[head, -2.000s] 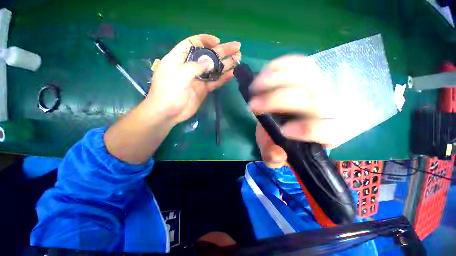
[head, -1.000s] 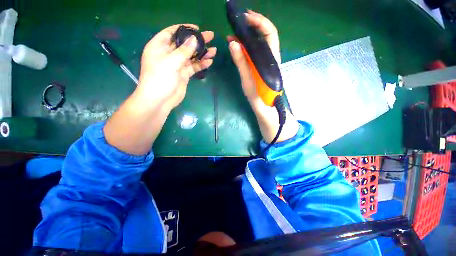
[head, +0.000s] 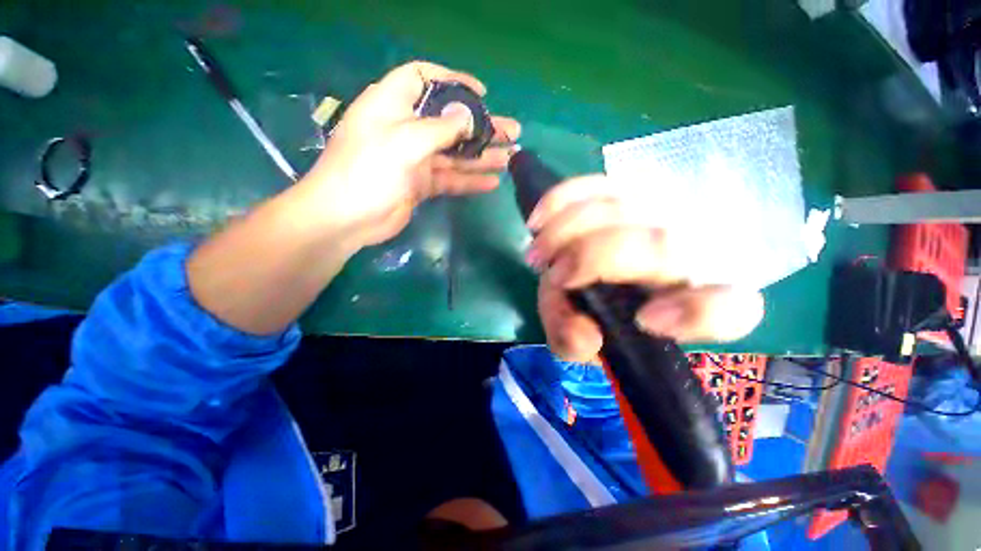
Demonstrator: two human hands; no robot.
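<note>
My left hand point(head: 377, 161) holds a round black watch case point(head: 470, 112) between thumb and fingers above the green bench point(head: 323, 38). My thumb lies over its face. My right hand point(head: 635, 253) is wrapped around a black electric screwdriver point(head: 672, 404) with an orange-red side. Its nose points up and left towards the fingers of my left hand, close to the watch case. The thin bit and any screw are too blurred to tell.
A black ring point(head: 66, 167) and a pen-like tool point(head: 239, 106) lie left. A white bottle point(head: 26, 67) is upper left. A bubble wrap sheet point(head: 715, 188) lies right, near a black box point(head: 869, 309). Red-orange trays point(head: 877, 414) stand beyond the bench edge. A thin dark rod point(head: 452, 274) lies centre.
The screwdriver has swung from pointing away, its nose at the top, down to beside the watch case. My left hand has shifted slightly right. The view has shifted too.
</note>
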